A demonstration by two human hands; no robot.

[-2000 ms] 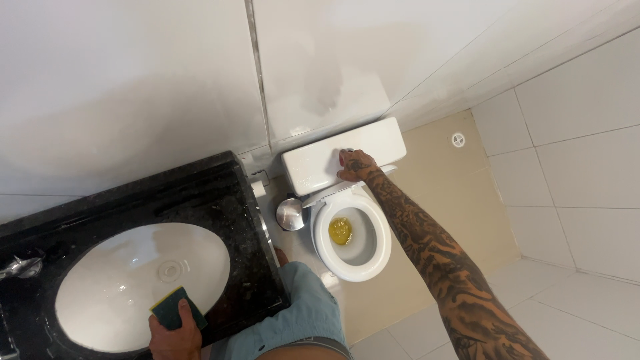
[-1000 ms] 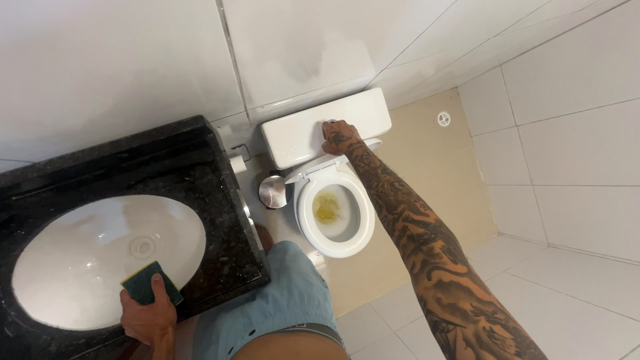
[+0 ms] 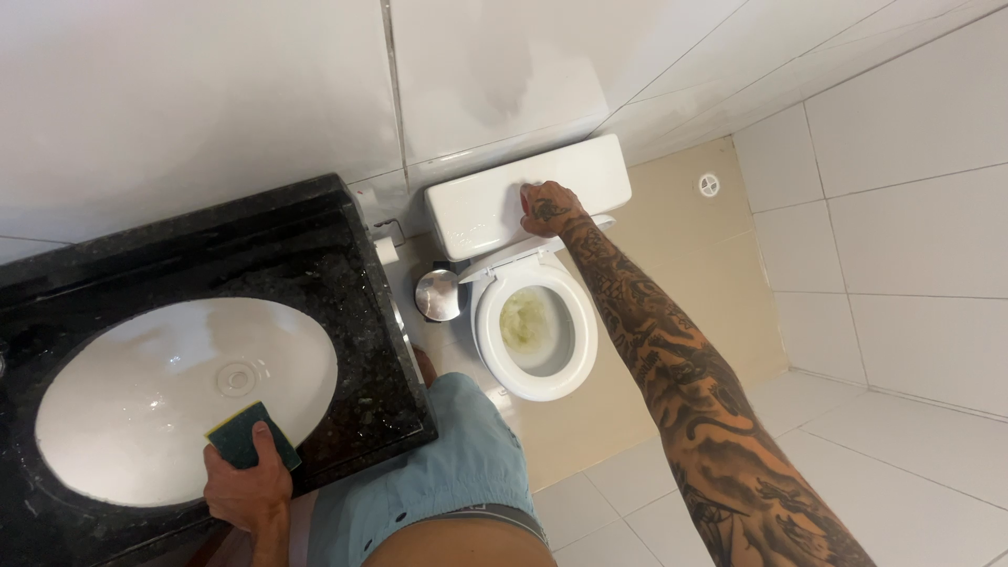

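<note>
My left hand [image 3: 250,487] grips a green and yellow scouring sponge [image 3: 252,435], thumb on the green side, over the near rim of a white oval sink basin [image 3: 157,378]. My right hand [image 3: 550,209] rests at the middle of the white toilet tank lid [image 3: 465,213], its fingers bent over the spot; what lies under the fingertips is hidden. Below the tank, the toilet bowl [image 3: 579,339] stands with its seat down and its lid raised against the tank. Pale yellow-green, swirling water [image 3: 521,321] shows inside the bowl.
A black stone countertop [image 3: 370,370] surrounds the basin. Between it and the toilet are a toilet paper roll [image 3: 386,250] on a wall holder and a round metal-lidded bin [image 3: 441,295]. A floor drain [image 3: 709,185] lies at the right, near the tiled wall [image 3: 913,236].
The bowl's water has gone from deep yellow to a paler, churning yellow-green. My right hand has stayed on the tank lid, and my left hand still holds the sponge by the basin.
</note>
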